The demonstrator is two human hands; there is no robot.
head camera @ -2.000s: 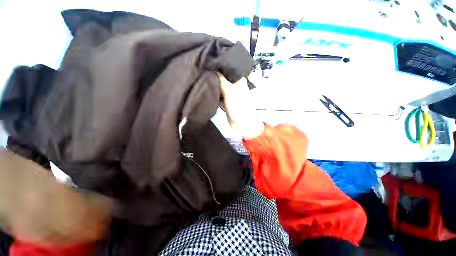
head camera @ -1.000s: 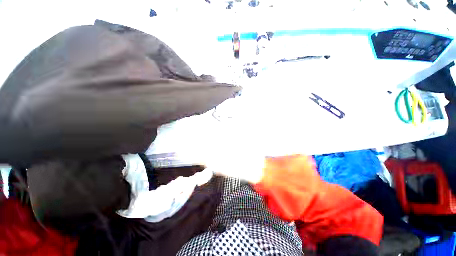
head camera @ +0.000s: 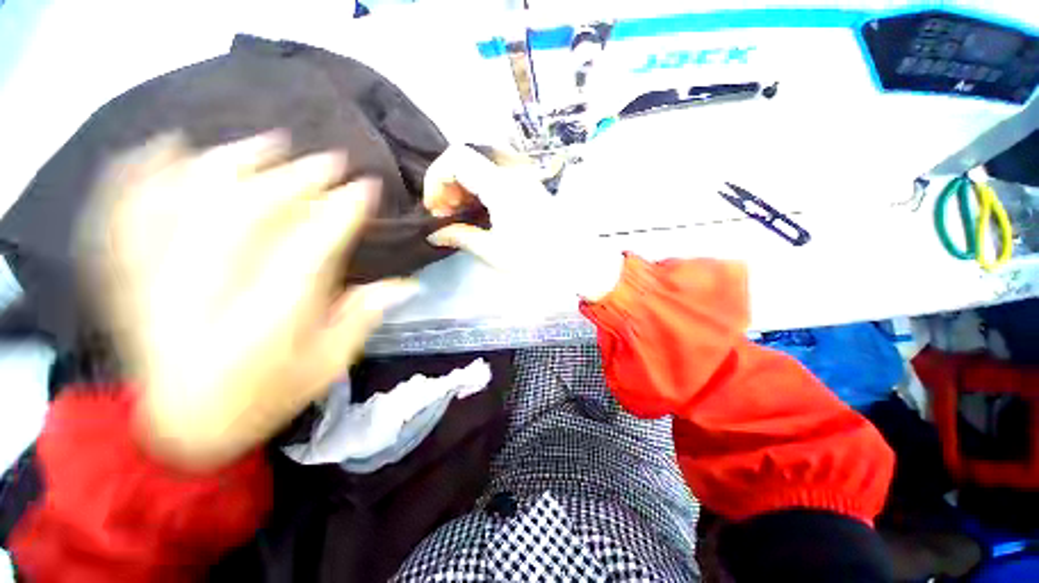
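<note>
A dark brown garment (head camera: 308,97) lies over the left of the white table and hangs onto the lap. Its white lining (head camera: 393,421) shows crumpled on the lap. My right hand (head camera: 490,211) pinches the garment's edge between thumb and fingers, just left of and below the presser foot area (head camera: 553,134). My left hand (head camera: 234,285) is blurred, fingers spread, above the garment at the left, holding nothing that I can see. It hides part of the cloth.
The white machine head (head camera: 798,120) with its dark control panel (head camera: 951,54) spans the back right. Black thread snips (head camera: 766,213) lie on the table. Green and yellow scissors handles (head camera: 973,222) are at the right edge. A blue cloth or bag (head camera: 843,359) and a red stool or basket (head camera: 951,421) are below right.
My right hand has moved up from the lap to the garment edge near the needle. My left hand has come into view over the cloth. The garment has settled flatter on the table.
</note>
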